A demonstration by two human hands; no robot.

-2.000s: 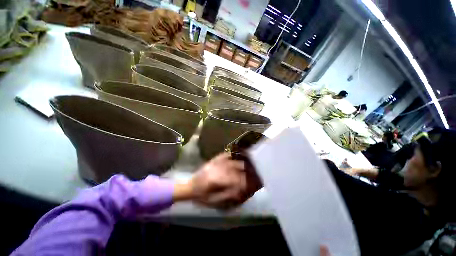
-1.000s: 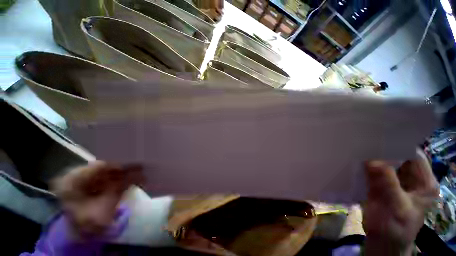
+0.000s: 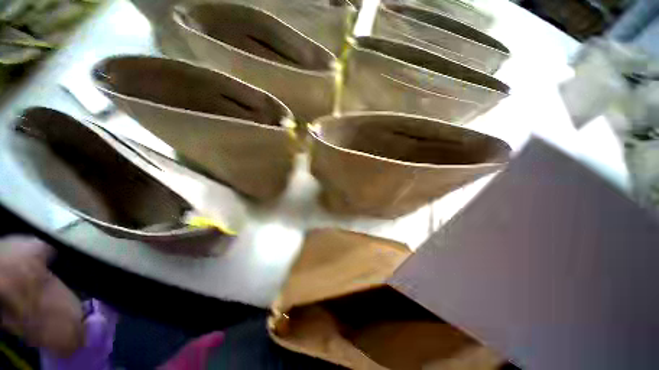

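A stiff flat grey-brown board (image 3: 542, 267) fills the lower right, tilted on one corner; what holds it cannot be seen. Its left corner overlaps an open tan-brown bag body (image 3: 339, 264) at the front edge of the table. My left hand (image 3: 40, 296) is blurred and cut off at the lower left, beside a purple sleeve, away from the board; whether it holds anything is unclear. My right hand is not visible. A taupe bag body (image 3: 170, 242) stands open near my left hand, with a bright yellow strip at its corner.
Several open taupe bag bodies (image 3: 238, 155) stand in rows on the white table (image 3: 253, 267). Another (image 3: 376, 184) stands behind the tan-brown one. Greenish-yellow material (image 3: 32, 32) lies at the upper left. A small blurred pink thing (image 3: 194, 353) shows at the bottom edge.
The board, earlier held across the view between both hands, is now at the lower right. My left hand is off it at the far left; my right hand has gone from view. The view has turned downward.
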